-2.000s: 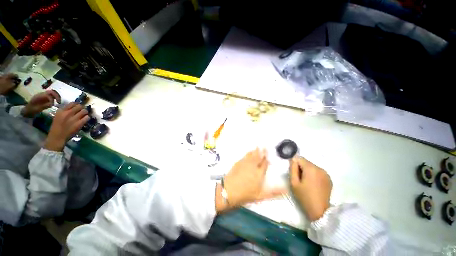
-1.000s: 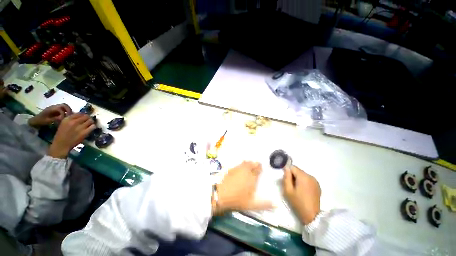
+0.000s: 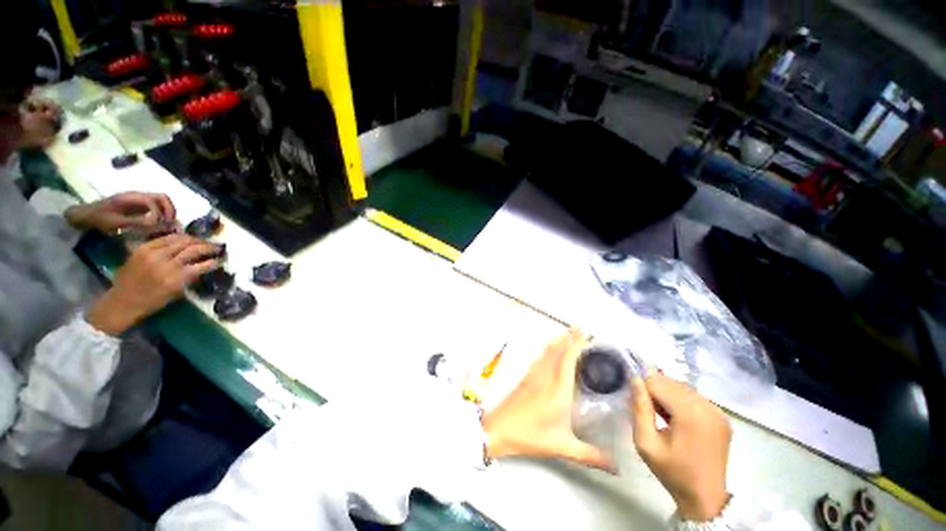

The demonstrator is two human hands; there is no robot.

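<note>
A small clear bag (image 3: pixel 600 420) with a round black ring (image 3: pixel 603 370) in or against it is between my hands, above the bench. My right hand (image 3: pixel 685 436) pinches the bag's right edge between thumb and fingers. My left hand (image 3: pixel 539 404) is at the bag's left side, thumb and fingers spread wide; whether it touches the bag is unclear. An orange-yellow tool (image 3: pixel 492 363) and a small dark piece (image 3: pixel 438 365) lie left of my left hand. The tool's lower end is partly hidden by my hand and sleeve.
A large crumpled clear bag (image 3: pixel 690 322) lies on the white board (image 3: pixel 508 244) behind, near black trays. Several round units (image 3: pixel 830 512) are cut off at lower right. At left, a neighbour's hands (image 3: pixel 156 275) work by dark units (image 3: pixel 272 273) and a red-handled fixture (image 3: pixel 211 105).
The view has swung right and upward. My left hand has opened wide beside the ring, and the small clear bag shows between my hands. The pale scraps behind are no longer seen.
</note>
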